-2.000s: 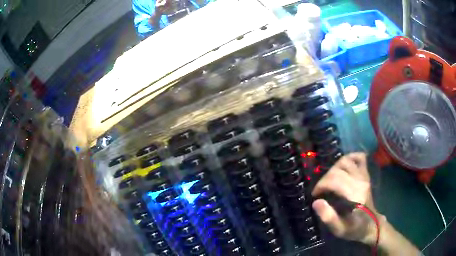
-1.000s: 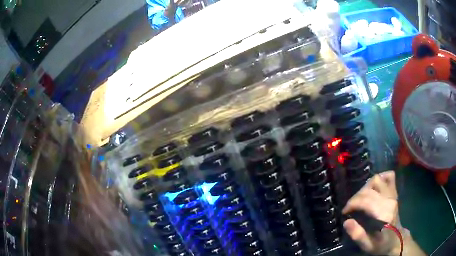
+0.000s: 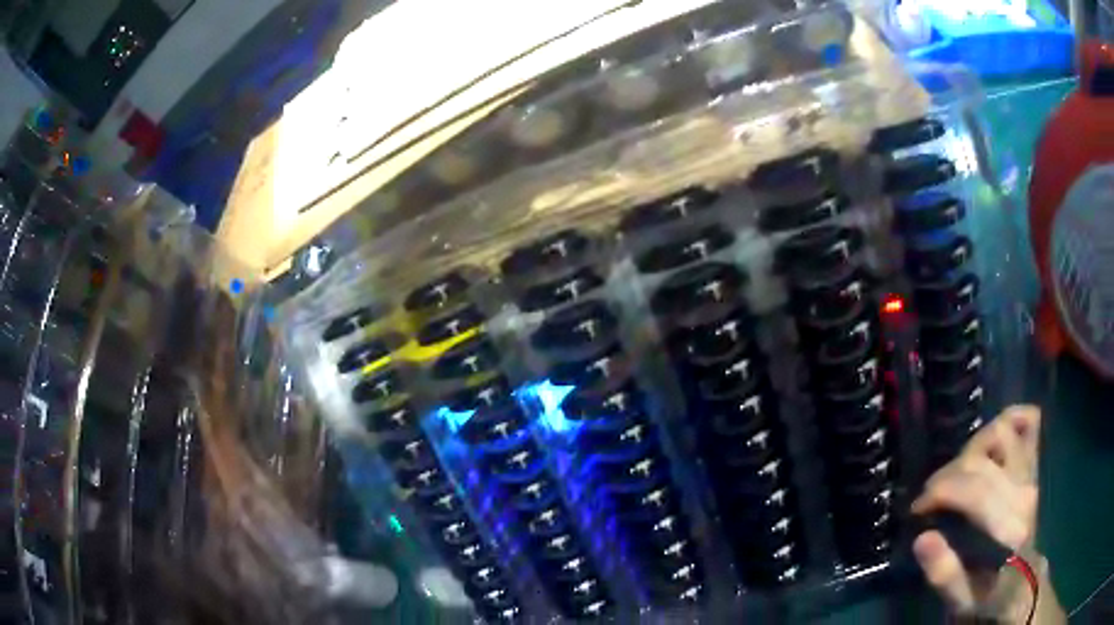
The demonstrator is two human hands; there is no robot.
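Note:
A clear blister tray (image 3: pixel 513 271) fills the middle of the view. Black components with shiny tips (image 3: pixel 699 293) sit in it in several columns. My right hand (image 3: pixel 983 501) is at the tray's lower right, closed around a black test probe (image 3: pixel 971 543). A red test lead (image 3: pixel 1024 580) runs from the probe's rear end down over the wrist. The probe's tip is too dark to make out, so contact cannot be told. Blue light and a small red light (image 3: pixel 893 304) show through the tray, with a yellow strip (image 3: pixel 422 349) at its upper left. My left hand is not in view.
Stacked clear trays (image 3: pixel 122 403) stand along the left, partly blurred. Tan and glare-white cardboard sheets (image 3: pixel 403 98) lie behind the tray. A blue bin (image 3: pixel 1002 51) with white items is at the upper right. An orange-red fan (image 3: pixel 1081 232) is cut off by the right edge.
The view has shifted, so the tray, bin and fan sit further right and higher. The person in blue at the top is out of view. My right hand still holds the probe, lower along the tray's right side.

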